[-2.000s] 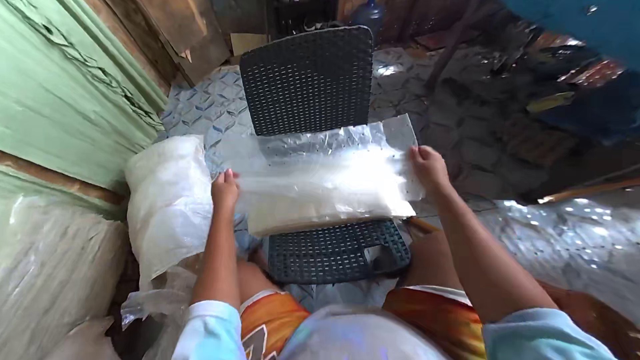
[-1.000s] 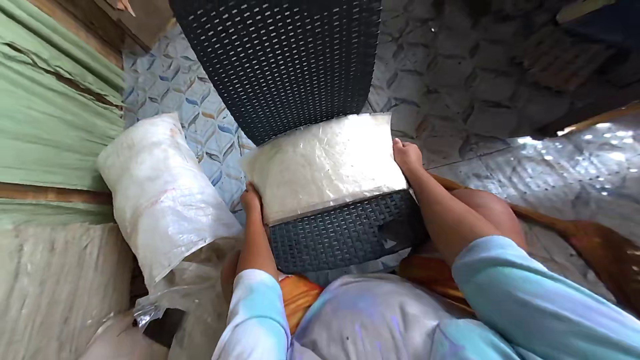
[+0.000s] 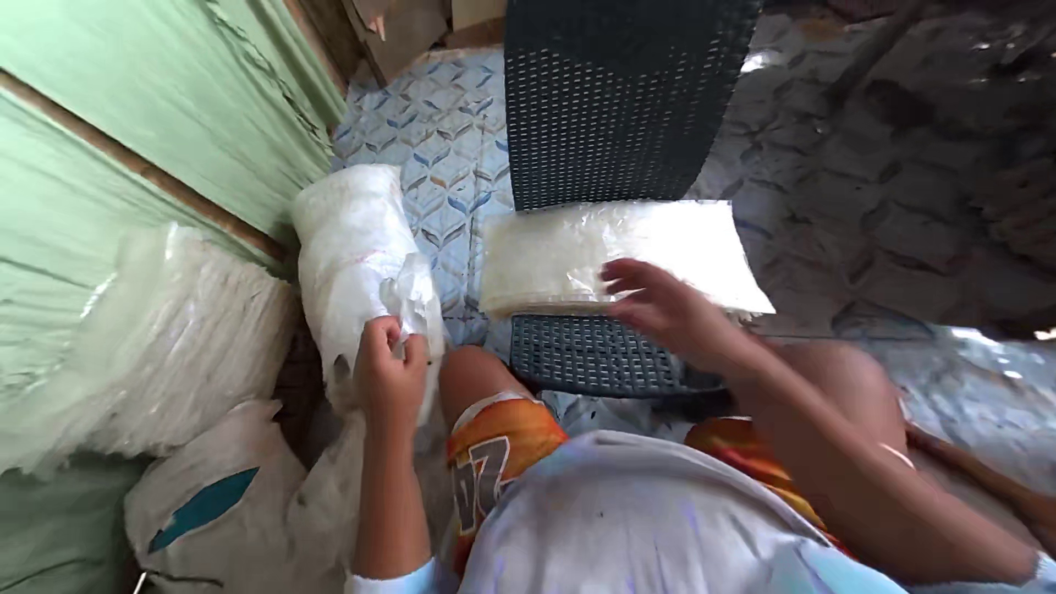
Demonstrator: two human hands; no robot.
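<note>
A stack of clear plastic sheets or bags lies across the seat of a black woven-pattern plastic chair, between my knees. My left hand pinches a thin, crumpled piece of clear plastic film between thumb and fingers, in front of a full white sack. Over the stack's front edge, my right hand hovers with fingers apart and slightly blurred; nothing shows in it. Whether its fingertips touch the stack cannot be told.
To the left stands a large bundle of plastic sheets against green sheeting with a wooden rail. Below it is a whitish sack with a teal patch. The chair's backrest rises beyond the stack, above a patterned floor.
Both hands have left the plastic on the chair. My left hand has moved left and now holds a crumpled piece of film; my right hand has come in over the stack.
</note>
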